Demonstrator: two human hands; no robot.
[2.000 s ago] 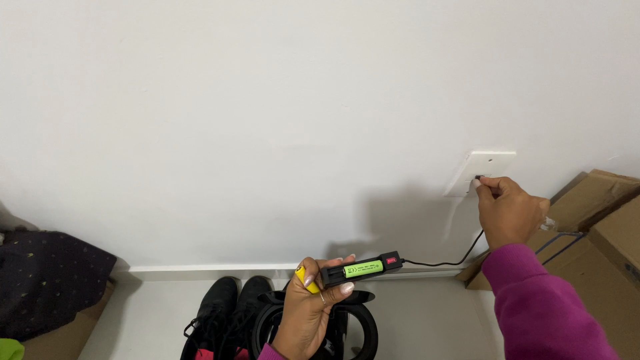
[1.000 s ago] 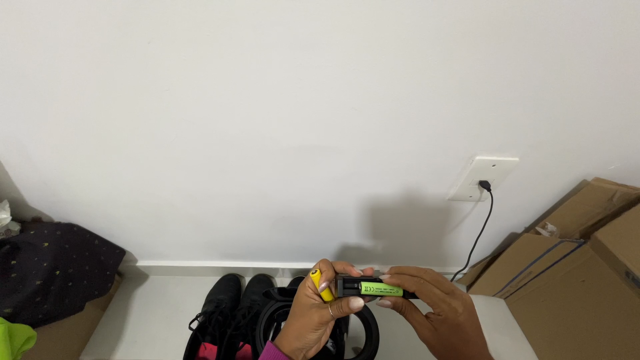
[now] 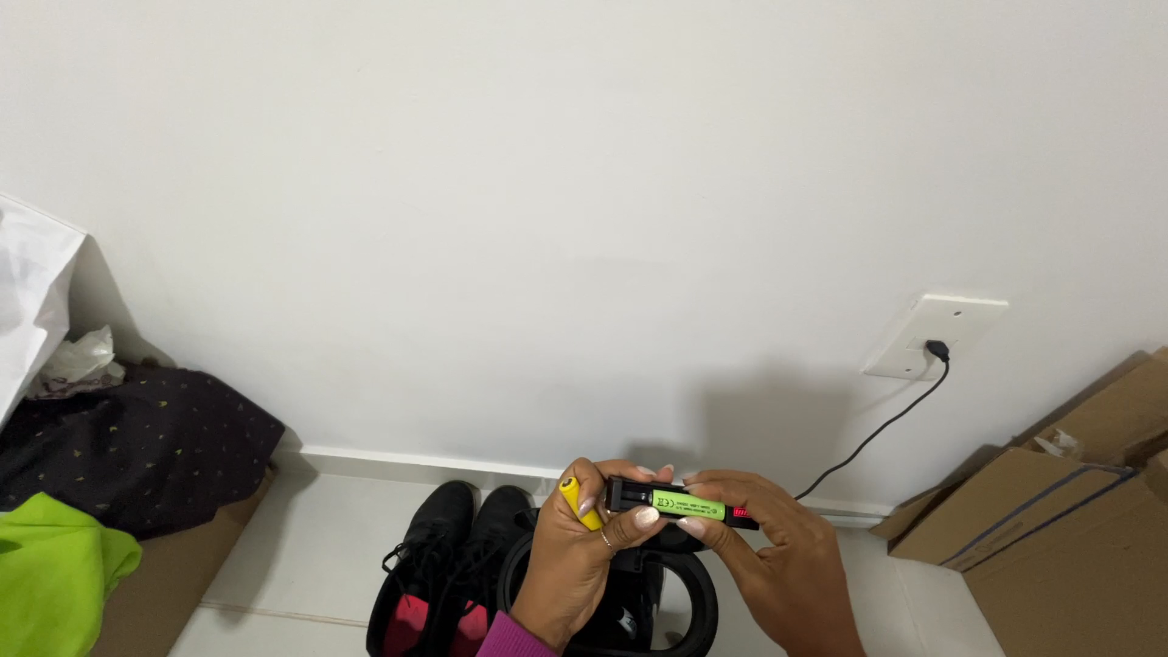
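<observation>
My left hand (image 3: 575,557) grips the left end of a black battery charger (image 3: 630,493) and also holds a yellow cylindrical battery (image 3: 581,504) between its fingers. A green cylindrical battery (image 3: 689,505) lies in the charger's slot, and red lights glow at the charger's right end. My right hand (image 3: 776,547) pinches the charger and green battery from the right. A black cable (image 3: 871,435) runs from behind my right hand up to a plug (image 3: 937,349) in the white wall outlet (image 3: 967,319).
Black shoes (image 3: 438,547) and a black item with rounded rims (image 3: 698,593) stand on the tiled floor below my hands. Cardboard boxes (image 3: 1049,520) lean at right. Dark patterned cloth (image 3: 146,438) and lime-green cloth (image 3: 59,566) lie over a box at left.
My right hand has left the wall outlet, where the plug now sits, and has come to the charger. The charger's red lights show now. The view has shifted slightly left.
</observation>
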